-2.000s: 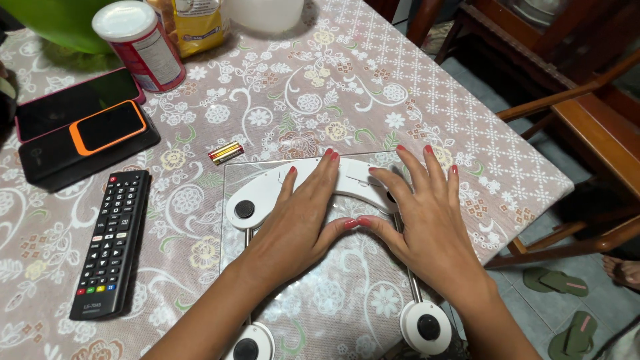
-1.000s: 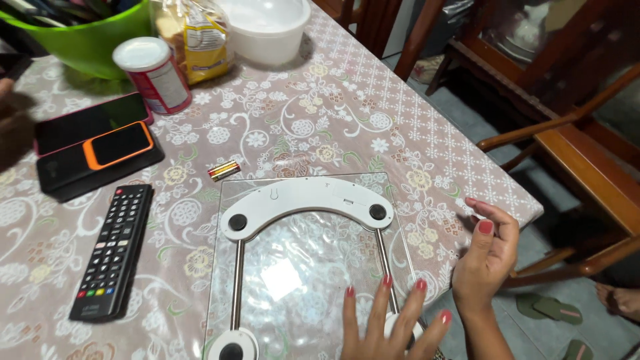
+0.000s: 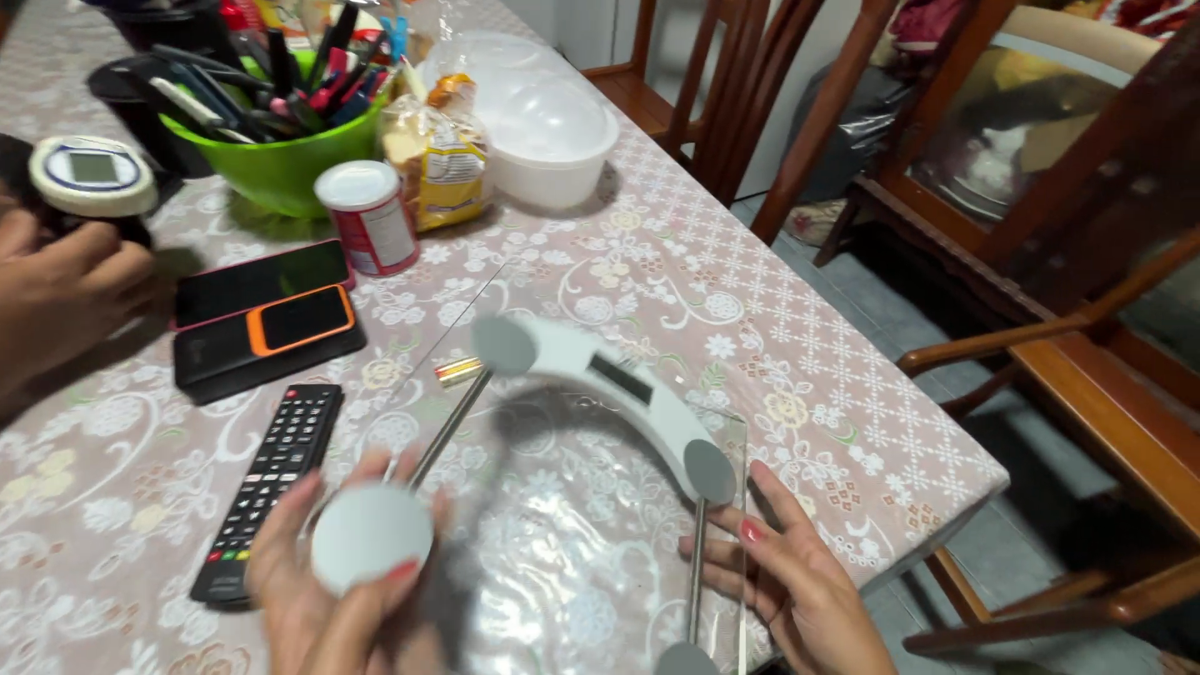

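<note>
A clear glass bathroom scale is tilted above the patterned tablecloth, its small dark display facing up. My left hand grips its near left corner, thumb over the round grey pad. At the right edge, my right hand holds the glass between thumb and fingers, beside the metal rod. Two small batteries lie on the cloth and show close to the scale's far left corner. A black remote control lies beside my left hand.
At the left, another person's hand is near a round device with a screen. Phones, a red can, a green bowl of utensils, a bread bag and plastic containers stand beyond. Wooden chairs flank the table.
The scale, earlier flat with its feet up, is now turned over and raised, display side up. My left hand has come into view at its left corner. The view has shifted to show more of the table.
</note>
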